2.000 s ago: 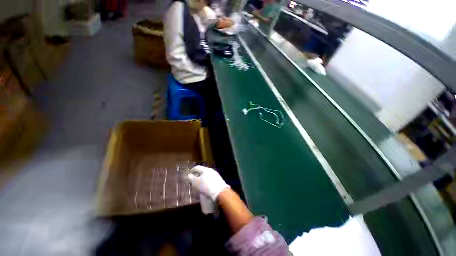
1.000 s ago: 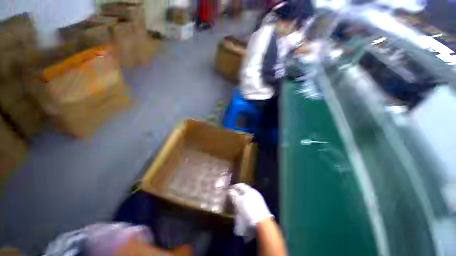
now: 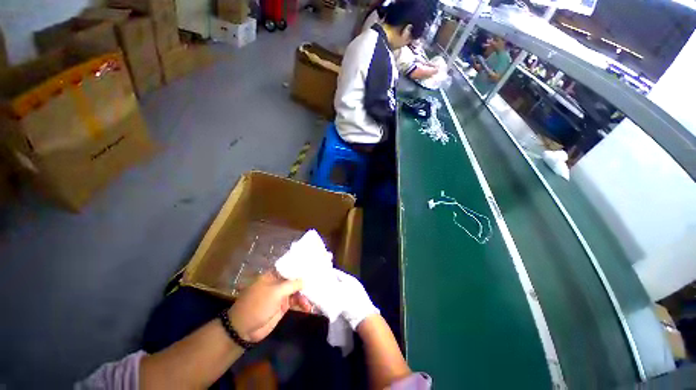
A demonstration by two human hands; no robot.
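Note:
My left hand point(image 3: 262, 305) is bare, with a dark bead bracelet at the wrist, and grips a limp white glove point(image 3: 307, 259) between thumb and fingers. My right hand point(image 3: 352, 298) wears a white knit glove and touches the limp glove; its fingers are partly hidden behind the cloth, so its grip is unclear. Both hands are over the near right part of an open brown carton point(image 3: 298, 195). Clear plastic boxes point(image 3: 252, 247) lie in rows at the carton's bottom, partly hidden by my hands.
A white looped cord point(image 3: 465, 215) lies on the green belt point(image 3: 450, 305) at the right. A tangled white heap point(image 3: 435, 128) is farther up. A person point(image 3: 366, 84) sits on a blue stool point(image 3: 338, 161) beyond the carton. Large cartons point(image 3: 84, 137) stand at the left on grey floor.
My bare left hand has come in from the lower left to the right hand and now holds the white glove. The right hand has risen from the carton's right side. The view has shifted and steadied.

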